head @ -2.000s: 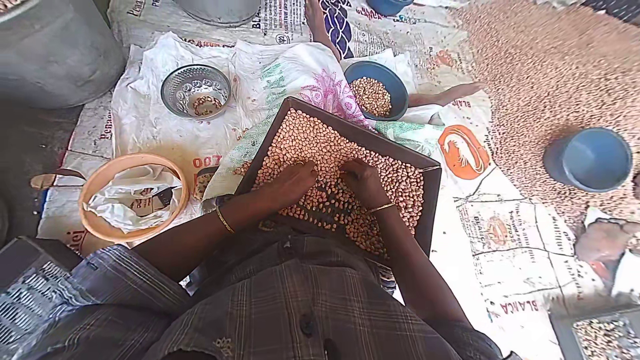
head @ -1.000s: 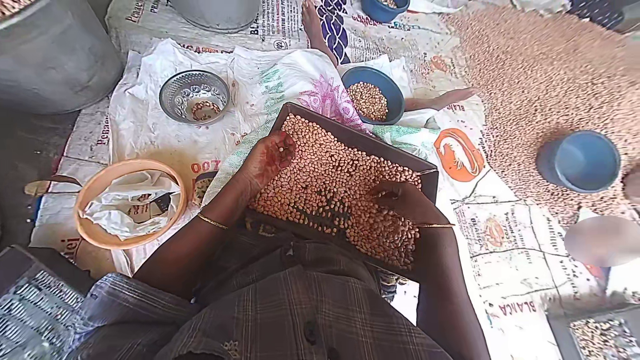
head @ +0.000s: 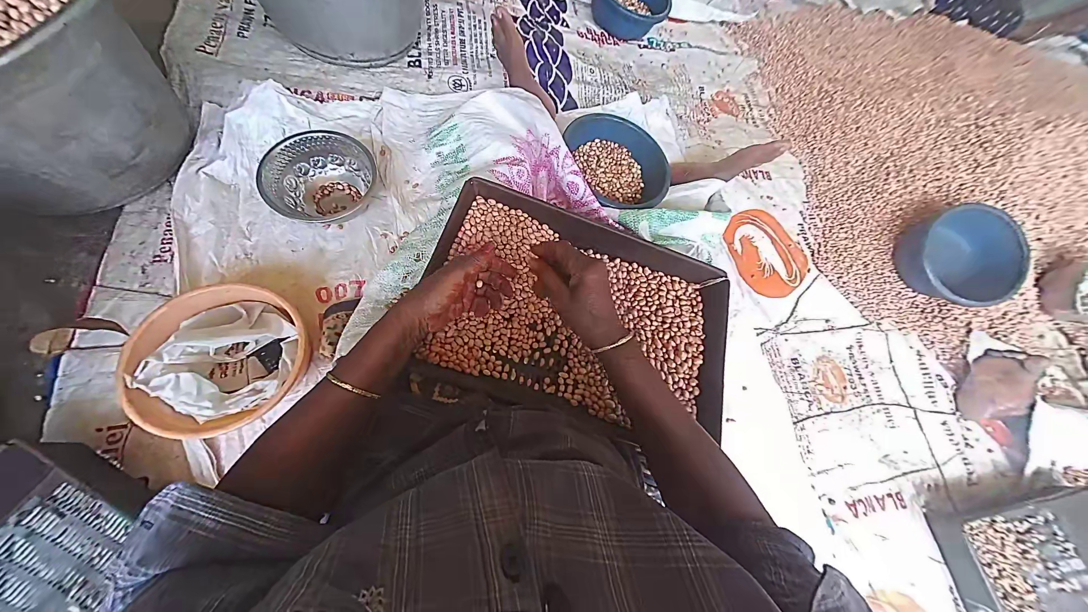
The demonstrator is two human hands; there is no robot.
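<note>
A dark rectangular tray lies tilted across my lap, spread with shelled peanuts. Over its left part is my left hand, palm turned up and fingers curled, with a few peanuts in it. My right hand is over the middle of the tray, its thumb and fingertips drawn together close to the left fingers; whether a nut is pinched there cannot be seen. Beyond the tray's far edge stands a blue bowl part filled with peanuts.
A metal bowl and an orange basin holding white plastic stand on printed sacks at left. Large metal pots are behind them. A big peanut heap with a blue container lies at right. Bare legs stretch beyond the tray.
My left hand was lifted at the tray's left edge one second ago and is now further in, turned up. My right hand has moved left from the tray's right side toward it.
</note>
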